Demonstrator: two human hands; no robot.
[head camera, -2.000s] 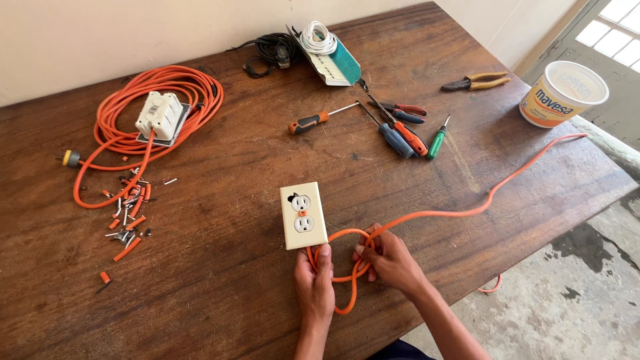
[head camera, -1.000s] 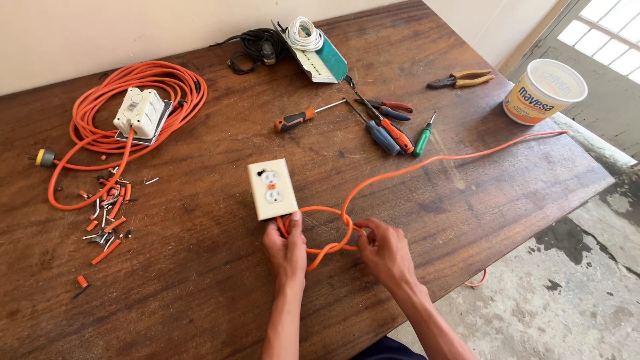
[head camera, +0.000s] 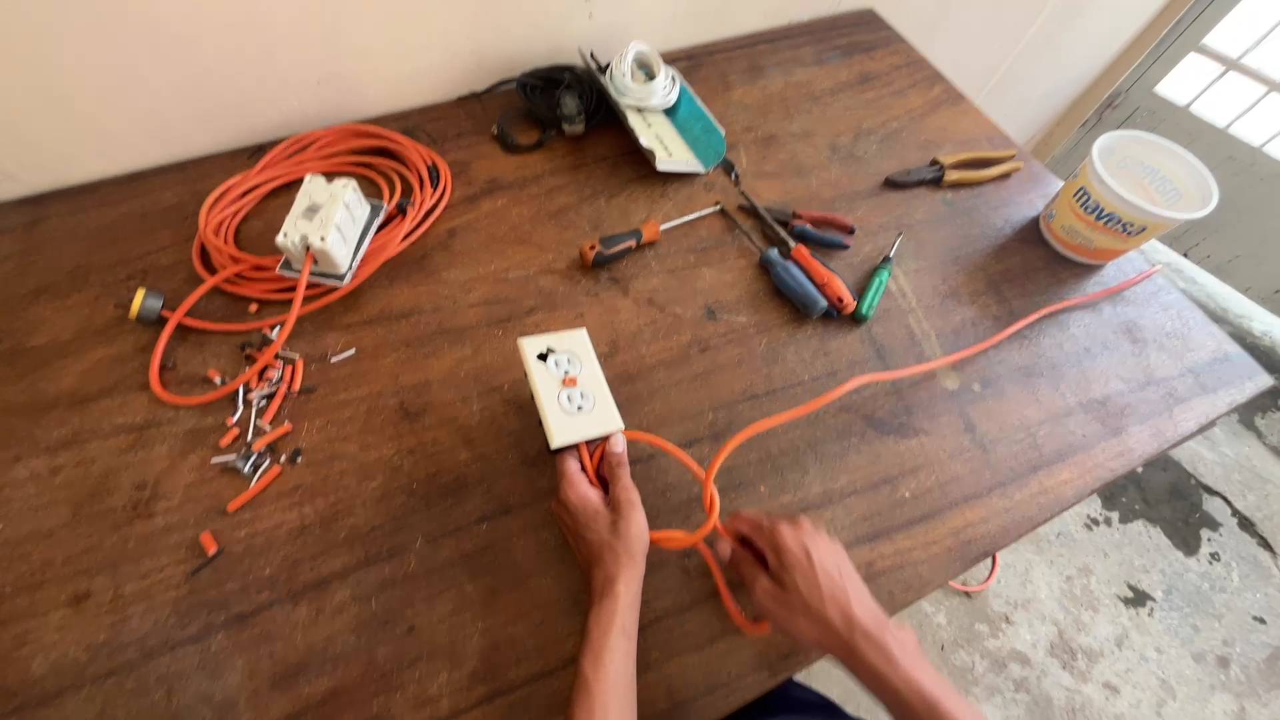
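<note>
An electrical outlet box with a cream duplex cover plate (head camera: 571, 388) lies near the middle of the wooden table, face up. My left hand (head camera: 603, 505) grips the orange cord at the box's lower end, its thumb by the plate's corner. The orange cord (head camera: 820, 402) leaves the box, crosses itself in loops right of my left hand, then runs to the upper right across the wood. My right hand (head camera: 790, 570), blurred, holds a part of the cord just right of the crossing; its fingertips are partly hidden.
Screwdrivers (head camera: 822, 278) and pliers (head camera: 955, 168) lie beyond the box, with a plastic tub (head camera: 1128, 200) at the right edge. At left are a coiled orange extension cord (head camera: 410, 225) and cut cord scraps (head camera: 265, 435). White wire (head camera: 643, 75) and a black cable (head camera: 560, 95) sit at the back.
The cord's loops have been pulled out to the right of the box, and their crossing has changed shape. My right hand has moved away from my left hand.
</note>
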